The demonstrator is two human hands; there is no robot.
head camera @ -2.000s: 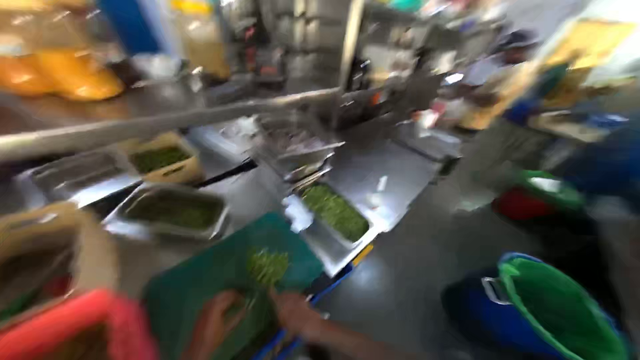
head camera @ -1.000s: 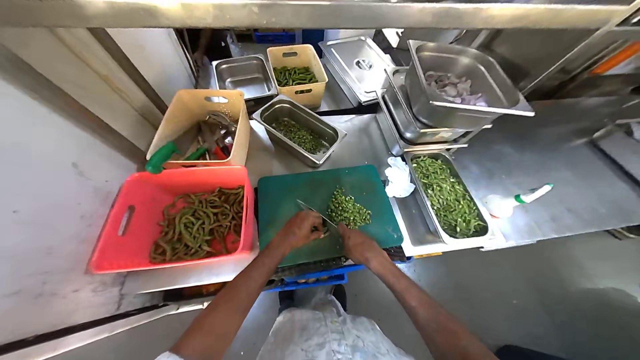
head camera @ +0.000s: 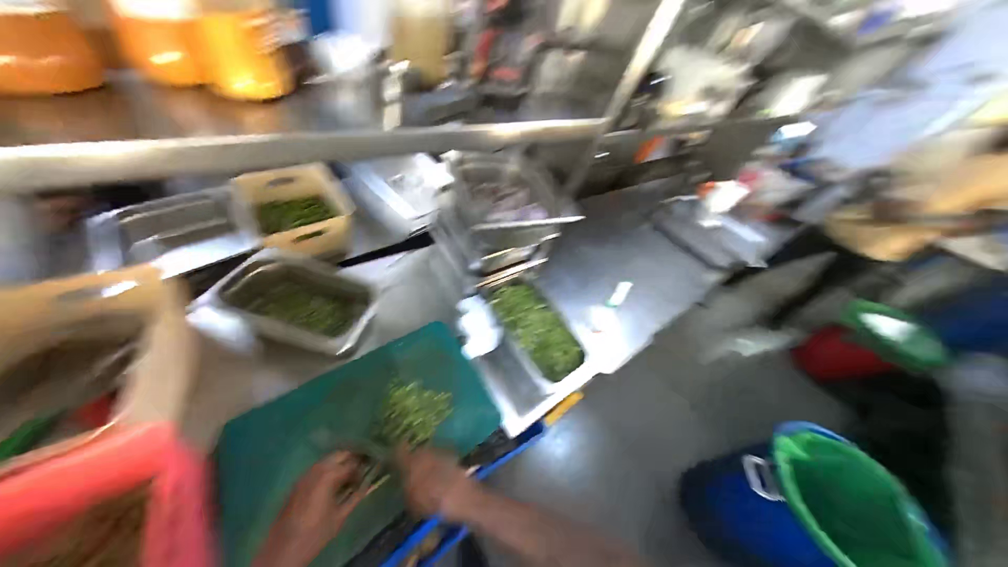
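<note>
Motion blurs the view. On the green cutting board (head camera: 346, 409), my left hand (head camera: 327, 488) is closed around a small bunch of green pods. Close to its right, my right hand (head camera: 433, 476) grips a knife, whose blade is only a faint streak between the hands. Chopped green pieces (head camera: 415, 411) lie in a heap just beyond my right hand. A steel pan of chopped green vegetable (head camera: 535, 331) stands right of the board, and another steel pan with green pieces (head camera: 303, 303) behind it. The red-pink crate (head camera: 87, 488) is at the left.
A beige crate (head camera: 165, 339) and a smaller one with greens (head camera: 315, 234) stand left and behind. A deep steel pan (head camera: 512, 213) sits at the back. A metal rail (head camera: 315, 153) crosses above the counter. A blue bin with a green liner (head camera: 843, 488) stands on the floor at right.
The view has swung far to the right since one second ago, bringing the floor bins into sight. Both hands remain together at the chopped heap on the board.
</note>
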